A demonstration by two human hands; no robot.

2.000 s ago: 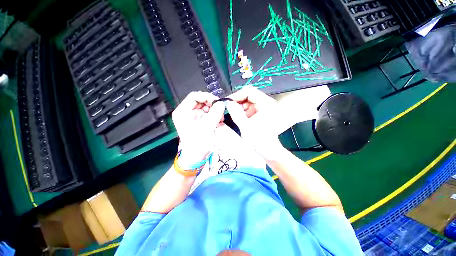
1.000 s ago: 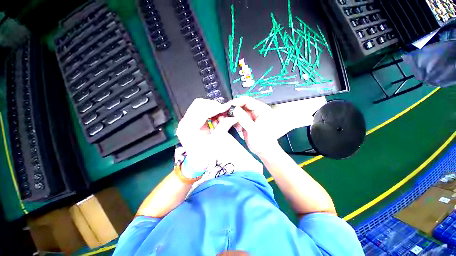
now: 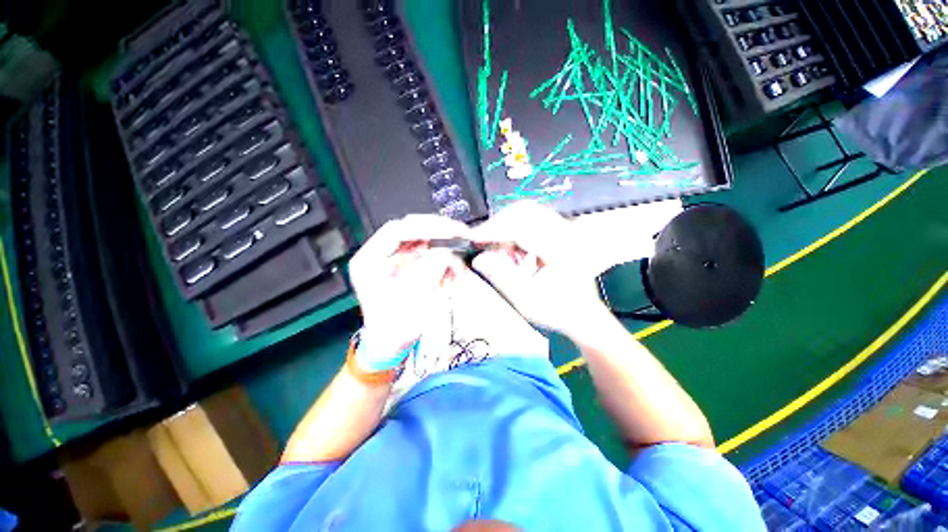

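My left hand (image 3: 400,286) and my right hand (image 3: 541,265) meet in front of my chest, just below the near end of the long pocketed tray (image 3: 376,156). Their fingertips hold a small dark piece (image 3: 454,246) between them, apparently a black housing; the fingers cover much of it. The flat tray (image 3: 717,156) holds scattered green sticks (image 3: 613,99) and a few small white and yellow circuit boards (image 3: 515,151). An orange band and a light blue wrist strap (image 3: 380,353) are on my left wrist.
Stacked trays (image 3: 224,171) stand at left, with another tray stack (image 3: 62,249) further left. A right-side tray stack (image 3: 769,52) is beyond the flat tray. White paper (image 3: 634,231) lies at the bench edge, near a round black stool (image 3: 707,265). Cardboard boxes (image 3: 198,447) are lower left.
My fingers have shifted from a closer overlap one second ago to fingertips meeting around the dark piece. The yellow spot seen in my left hand then no longer shows.
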